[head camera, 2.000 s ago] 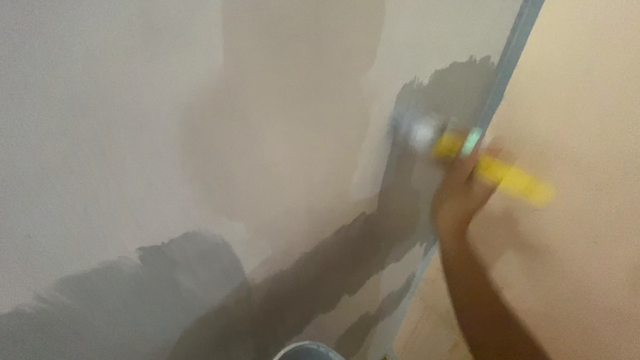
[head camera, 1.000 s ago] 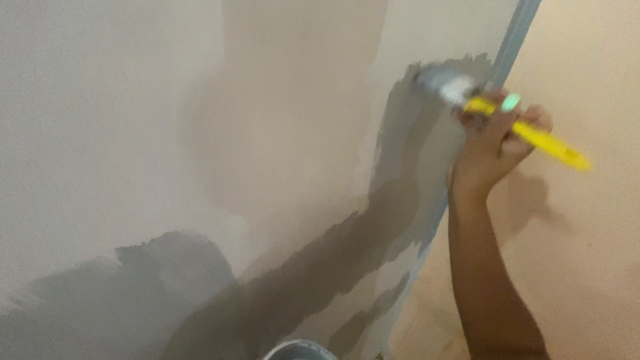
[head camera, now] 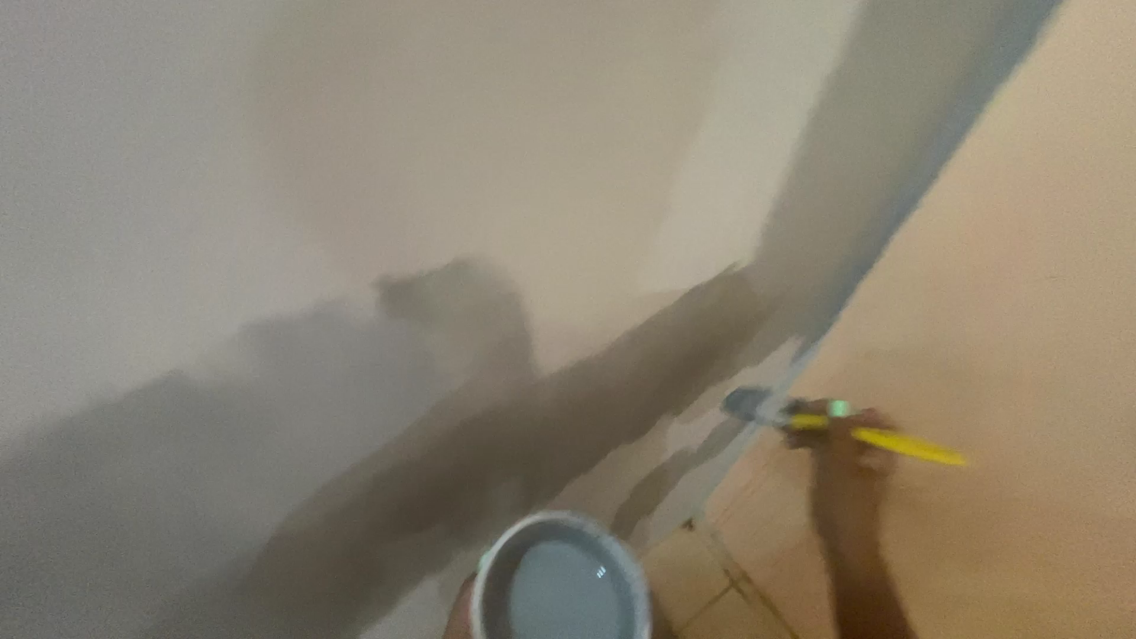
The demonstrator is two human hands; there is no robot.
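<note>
My right hand point(head camera: 839, 435) is closed around the yellow handle of a paintbrush point(head camera: 910, 445), right of the wall corner. The brush's grey, paint-covered bristles point left and lie at the wall's lower right edge, by a strip of unpainted wall; whether they touch it is unclear in the blur. At the bottom centre, my left hand point(head camera: 459, 612) holds a round container of grey paint point(head camera: 568, 590), seen from above. Only a few of its fingers show at the rim; the rest is hidden. Darker grey paint point(head camera: 355, 461) covers the lower wall and a band along the corner.
A blue-grey line point(head camera: 896, 213) runs down the corner between the grey wall and the peach-coloured wall point(head camera: 1047, 293) on the right. Floor tiles point(head camera: 701, 586) with dark joints lie below the corner. Shadows fall across the painted wall.
My right hand has moved down along the corner with the brush, from the upper part of the dark band. More of the paint container has come into view, with the fingers holding it.
</note>
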